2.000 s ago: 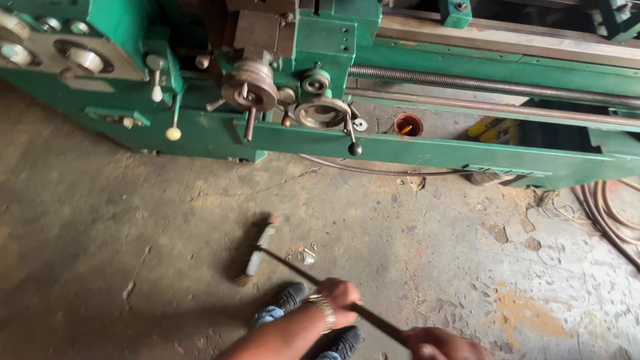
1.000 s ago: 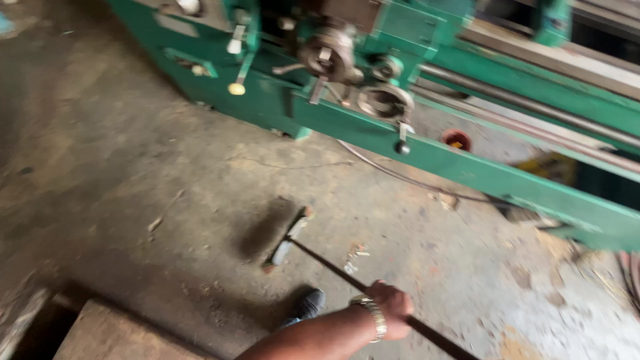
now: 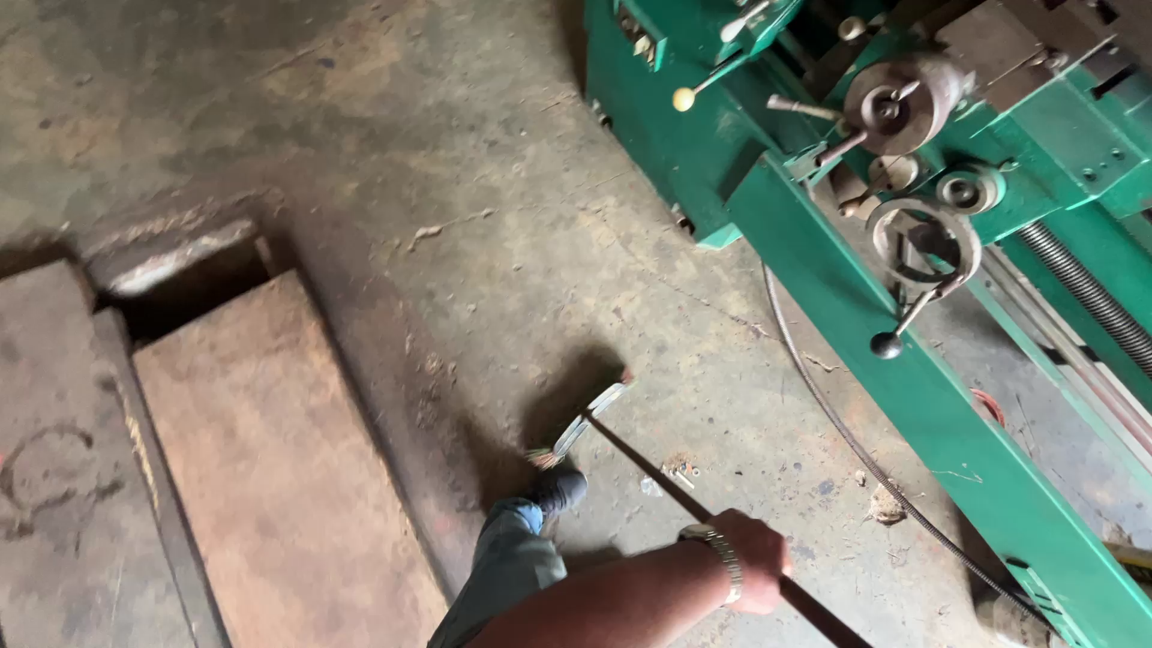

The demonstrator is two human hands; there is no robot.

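Observation:
My left hand (image 3: 751, 560), with a metal-band watch (image 3: 720, 553) on its wrist, is closed around the dark handle of a push broom (image 3: 643, 463). The handle slants from the lower right up to the broom head (image 3: 574, 434), whose bristles show at both ends. That head is low over the concrete floor, just beyond my shoe (image 3: 558, 490); whether it touches the floor cannot be told. A small heap of debris (image 3: 681, 470) lies right of the handle. My right hand is out of view.
A green metal lathe (image 3: 864, 297) with handwheels and levers runs down the right side. A cable (image 3: 814, 387) lies along its base. At the left, a brown board (image 3: 288, 468) and a grey plate (image 3: 63, 450) lie beside a dark opening in the floor (image 3: 193, 288).
The view has swung left, bringing the boards and floor opening into sight. My right hand, on the handle two seconds ago, is out of view. My left hand still grips the broom.

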